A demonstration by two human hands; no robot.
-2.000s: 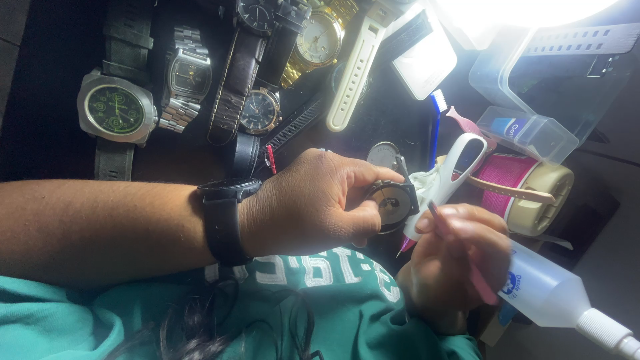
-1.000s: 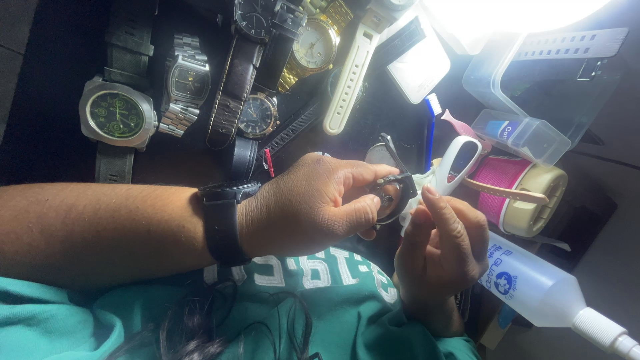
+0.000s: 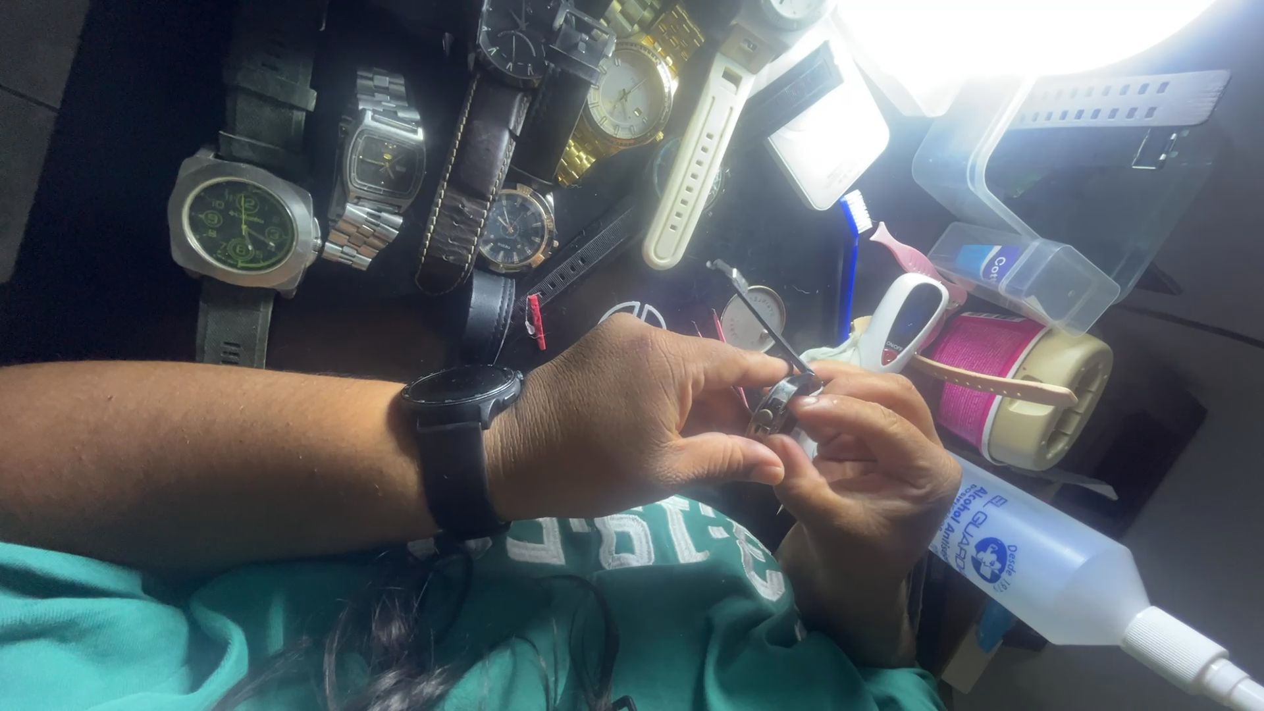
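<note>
A small watch case (image 3: 778,403), tilted nearly edge-on, is pinched between both hands. My left hand (image 3: 632,425), back up and wearing a black wristwatch (image 3: 459,395), grips its left side with thumb and fingers. My right hand (image 3: 869,454) holds its right side between thumb and fingertips. A narrow dark band (image 3: 755,311) sticks up from the case. Just behind lies a round metal disc (image 3: 753,318). Thin pink tips show beside my left fingers; what they belong to is mostly hidden. White-handled scissors (image 3: 899,321) lie behind my right hand.
Several watches, including a green-dialled one (image 3: 242,224) and a gold one (image 3: 629,94), lie at upper left and centre. A blue brush (image 3: 849,267), a pink thread spool (image 3: 987,375), clear plastic boxes (image 3: 1027,276) and an alcohol bottle (image 3: 1057,553) stand right. A bright lamp glares above.
Two seconds ago my right hand held a pink pointed tool below the watch; now its fingers grip the watch itself. The watch has turned from face-on to nearly edge-on.
</note>
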